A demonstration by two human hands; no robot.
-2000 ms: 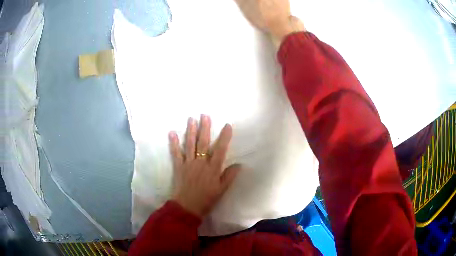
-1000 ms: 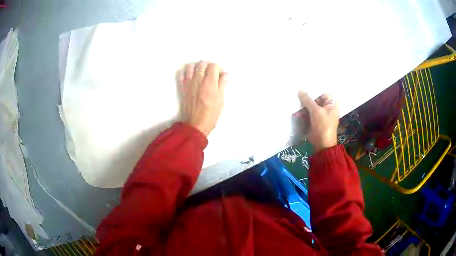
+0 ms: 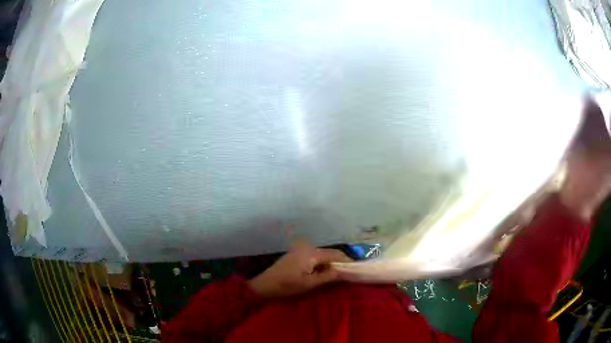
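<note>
A white garment panel [image 3: 462, 224] is stretched along the table's front right edge, blurred and glaring. My left hand [image 3: 295, 269] is at the table's front edge, in front of my body, and grips the panel's left end between its fingers. My right hand [image 3: 589, 177] is at the far right, strongly blurred, at the panel's right end; its fingers and hold cannot be made out.
The blue-grey table [image 3: 221, 134] fills the middle. A bundle of white cut pieces [image 3: 33, 114] lies along its left edge, with a thin white strip [image 3: 94, 208] beside it. More white cloth [image 3: 589, 33] lies far right. Yellow rack bars [image 3: 60, 295] show below left.
The panel has moved from the middle of the table to the front right edge. My left hand has moved down to the front edge and my right hand far to the right.
</note>
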